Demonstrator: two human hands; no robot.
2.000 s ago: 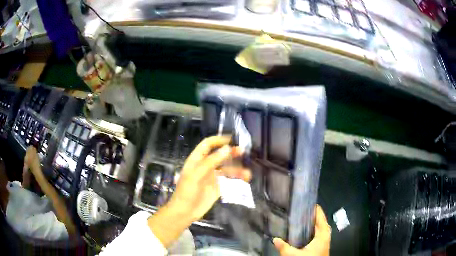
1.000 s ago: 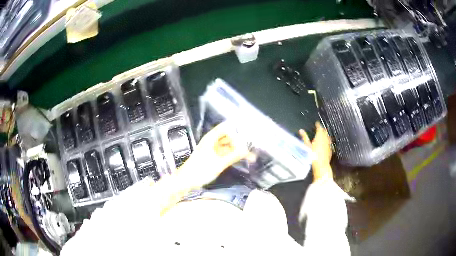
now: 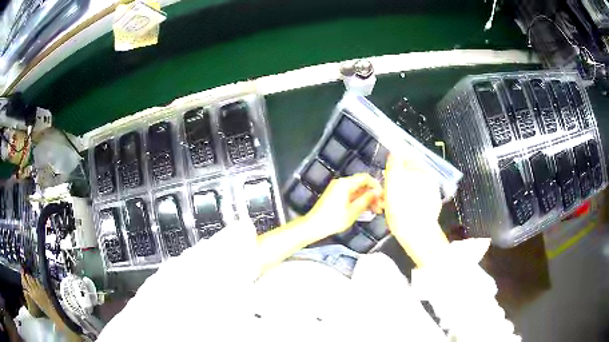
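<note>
A lens tray (image 3: 337, 148) with rows of black-framed rectangles lies slanted in front of me. My left hand (image 3: 350, 200) and my right hand (image 3: 407, 197) are over its lower right part, fingertips close together. A small pale piece shows at the fingertips, too blurred to name, and I cannot tell which hand holds it. To the left is a phone tray (image 3: 180, 179) with two rows of black keypad phones (image 3: 161, 151). My sleeve overlaps its lower right edge.
Stacked phone trays (image 3: 497, 152) stand at the right. A small white container (image 3: 360, 80) is at the bench's pale edge, with dark bits (image 3: 413, 119) near it. A yellowish pad (image 3: 137, 25) is upper left. A white fan (image 3: 79, 294) and another person's hand (image 3: 37, 290) are lower left.
The lens tray went from held up to lying slanted, its grid now more visible. My right hand has moved from beside its right end to meet my left hand over it. The view has turned right.
</note>
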